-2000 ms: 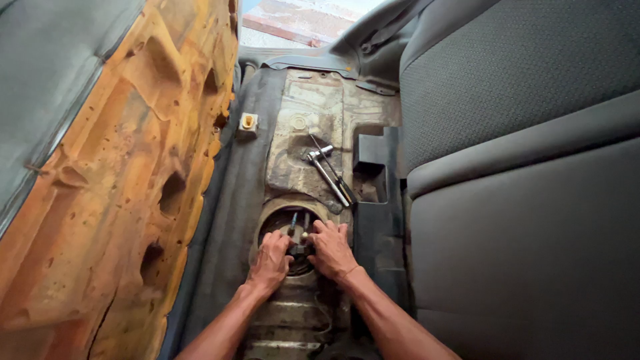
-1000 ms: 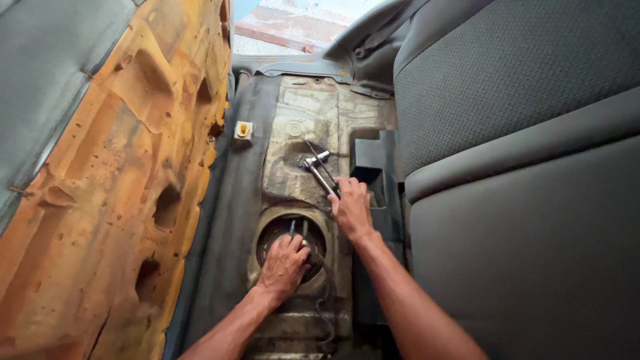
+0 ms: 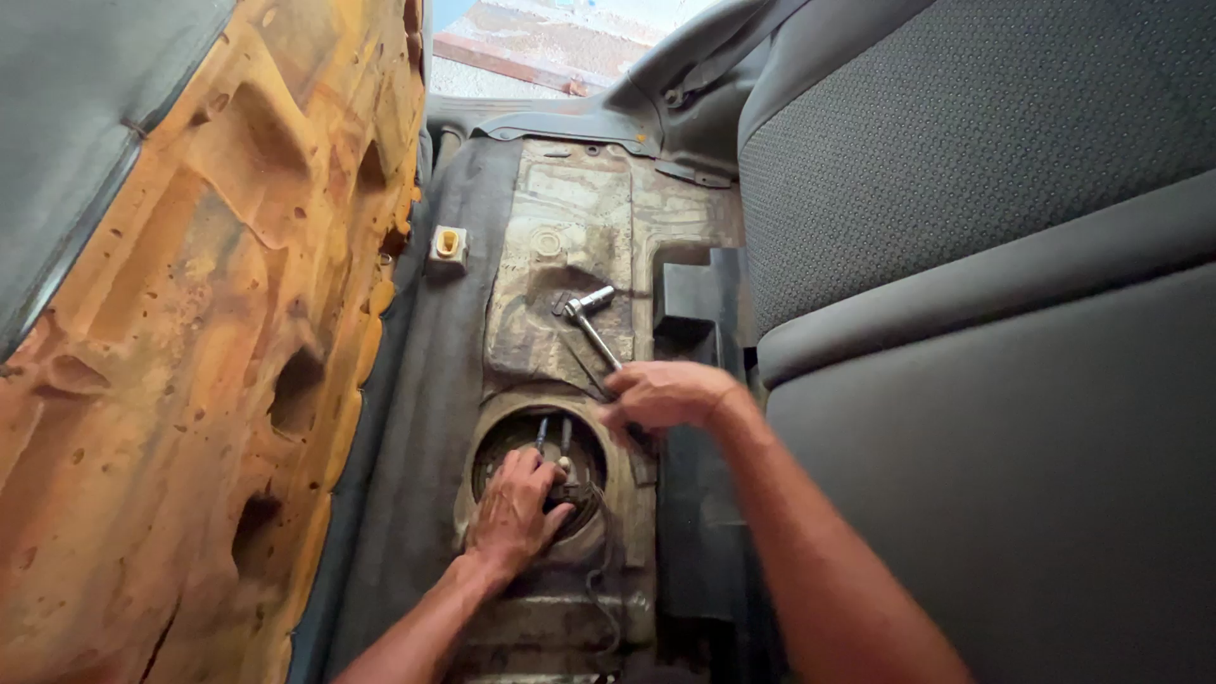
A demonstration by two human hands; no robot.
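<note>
My left hand [image 3: 518, 508] reaches into a round opening in the metal floor pan [image 3: 484, 404], its fingertips at the fittings below two thin lines [image 3: 542, 432] and its thumb spread to the right. Whether it grips a fitting is hidden. Above and to the right of the opening, my right hand [image 3: 665, 397] is blurred at the lower end of a ratchet with a socket [image 3: 596, 337] and of a thin rod [image 3: 584, 366], perhaps a screwdriver shaft. The blur hides what its fingers hold. A thin cable [image 3: 597, 594] runs down from the opening's right side.
On the left, a tipped-up seat cushion shows its orange foam underside [image 3: 190, 332]. A grey seat backrest [image 3: 988, 380] bounds the right. A black plastic tray [image 3: 698, 532] lies beside the opening. A buckle-like fitting [image 3: 448, 247] sits on the dark mat [image 3: 427, 380].
My right hand has left the round opening, where it was two seconds ago, and moved to the tools above and to the right. My left hand remains at the opening.
</note>
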